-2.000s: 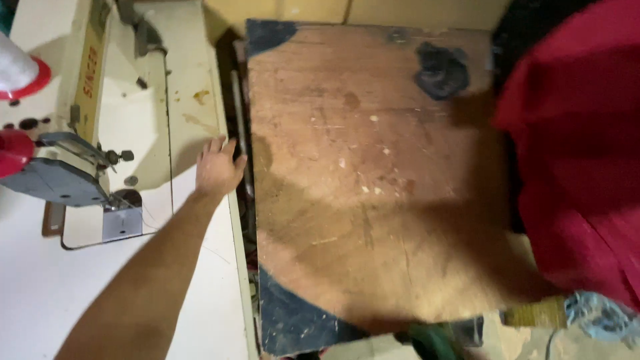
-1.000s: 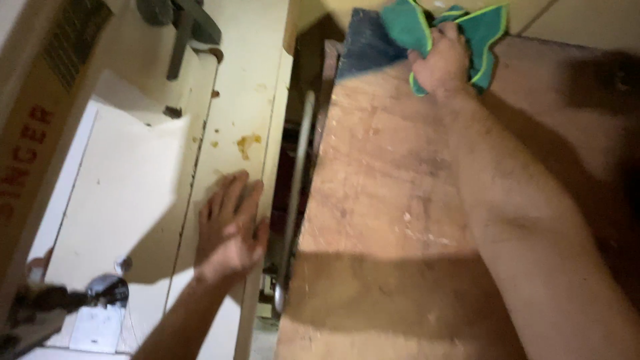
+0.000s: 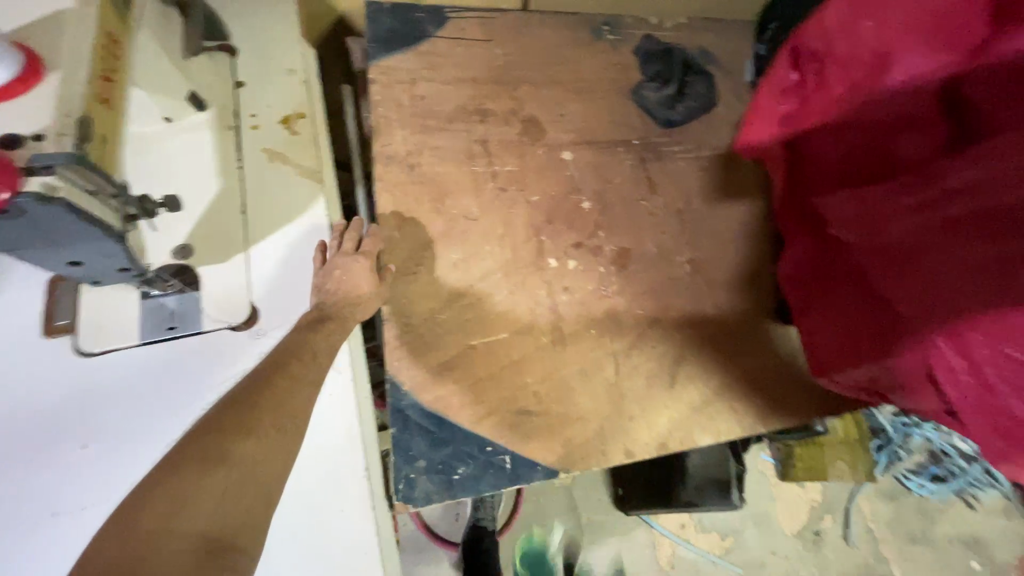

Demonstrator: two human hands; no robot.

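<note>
My left hand (image 3: pixel 348 268) rests palm down over the edge of the white sewing table (image 3: pixel 296 400), its fingers slightly apart and holding nothing. To its left stands a Singer sewing machine (image 3: pixel 76 216) with a metal needle plate (image 3: pixel 170 316). Just right of the hand lies a worn plywood board (image 3: pixel 560 240) with dark blue corners. A crumpled dark cloth (image 3: pixel 676 84) sits near the board's far right part. My right hand is out of sight. A blurred green thing (image 3: pixel 538 552) shows low in the view, below the board.
Red fabric (image 3: pixel 888 200) hangs over the board's right side. Beneath its near edge are a black container (image 3: pixel 680 480), a yellowish block (image 3: pixel 828 452) and tangled light blue strips (image 3: pixel 936 456) on the floor. A narrow gap with a metal rod (image 3: pixel 354 152) separates table and board.
One second ago my right hand held a green cloth with a bright border at the board's far left corner; hand and cloth have left that corner. My left hand remains at the table edge. The view has shifted.
</note>
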